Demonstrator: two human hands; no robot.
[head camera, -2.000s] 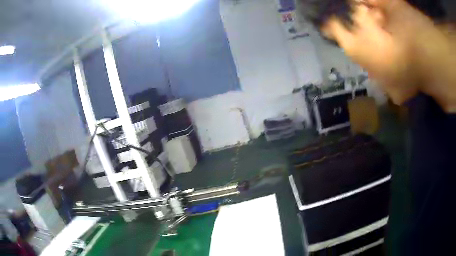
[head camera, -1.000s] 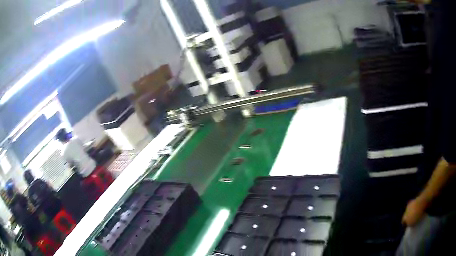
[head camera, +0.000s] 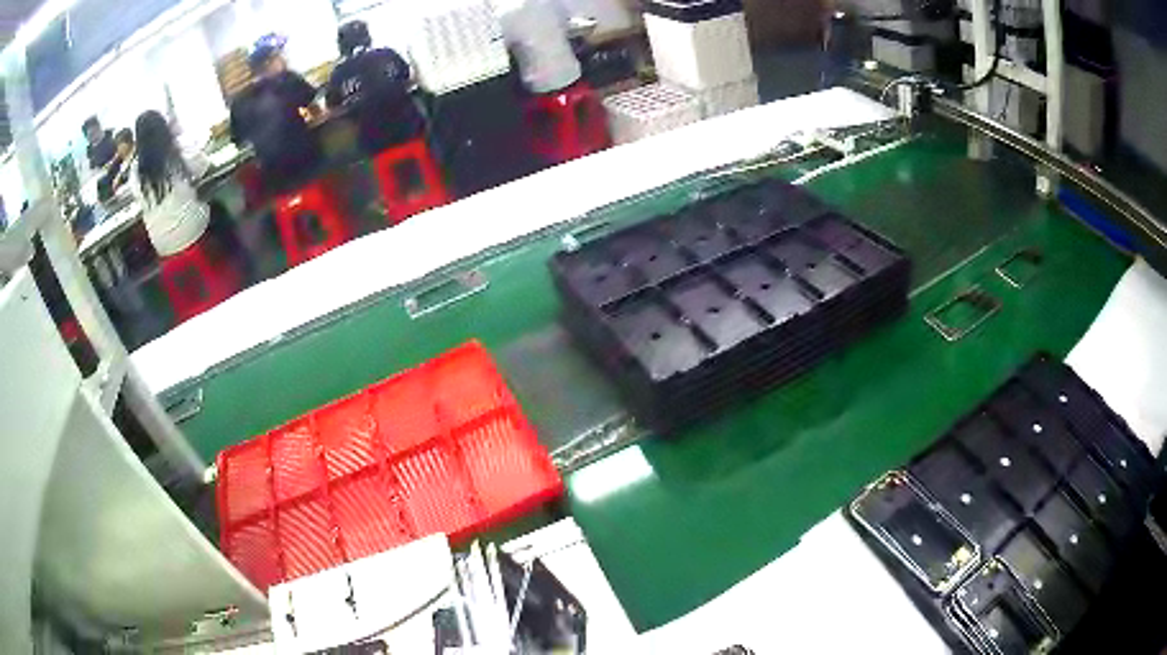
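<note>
Neither of my hands is visible. A black blister tray lies at the lower right on a white cover sheet. Phone middle frames lie in its near-end pockets; the other pockets in view show pale dots. A stack of black trays stands on the green conveyor belt, its top tray empty. Loose phone middle frames lie on the belt, one right of the stack and another near the far edge.
A red tray lies at left, beside a white guide plate and dark frames at the bottom edge. A grey metal machine fills the lower left. Several people sit on red stools beyond the belt. A metal rail crosses upper right.
The view has swung left and down, away from the person at right. The red tray, the machine and the frames in the near black tray have come into view.
</note>
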